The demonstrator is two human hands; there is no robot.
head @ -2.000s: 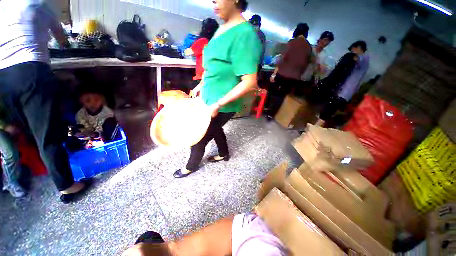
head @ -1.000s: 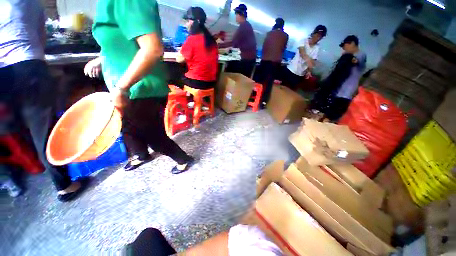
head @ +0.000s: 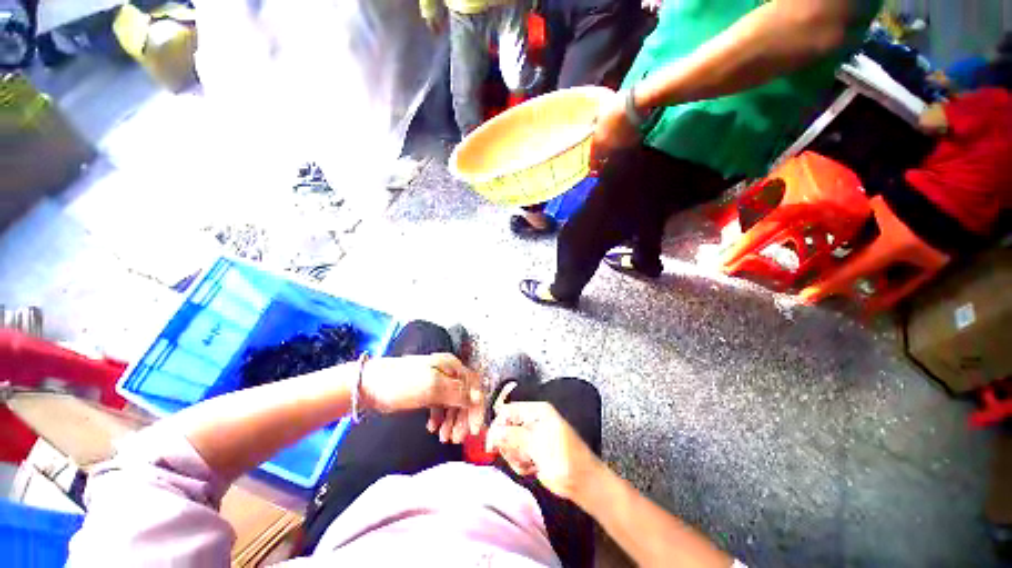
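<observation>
My left hand (head: 438, 391), with a band at the wrist, is over my lap with its fingers bent. My right hand (head: 535, 440) is close beside it, fingers pinched. A thin dark cord (head: 502, 388) with a small pale part shows in a short curve between the fingertips of both hands; most of it is hidden by the fingers. A blue crate (head: 200, 338) stands by my left knee, with a heap of loose black pieces (head: 300, 355) inside. My left forearm covers part of the crate.
A person in green stands ahead holding an orange basin (head: 533, 144). Orange-red stools (head: 805, 216) and a carton (head: 963, 322) are at right. Cardboard (head: 72, 422) and a red object (head: 44, 372) are at left. Glare whitens the floor ahead left.
The view has swung left and down, bringing my lap, both hands and the blue crate with black pieces into view. The carton stacks at right have left the picture.
</observation>
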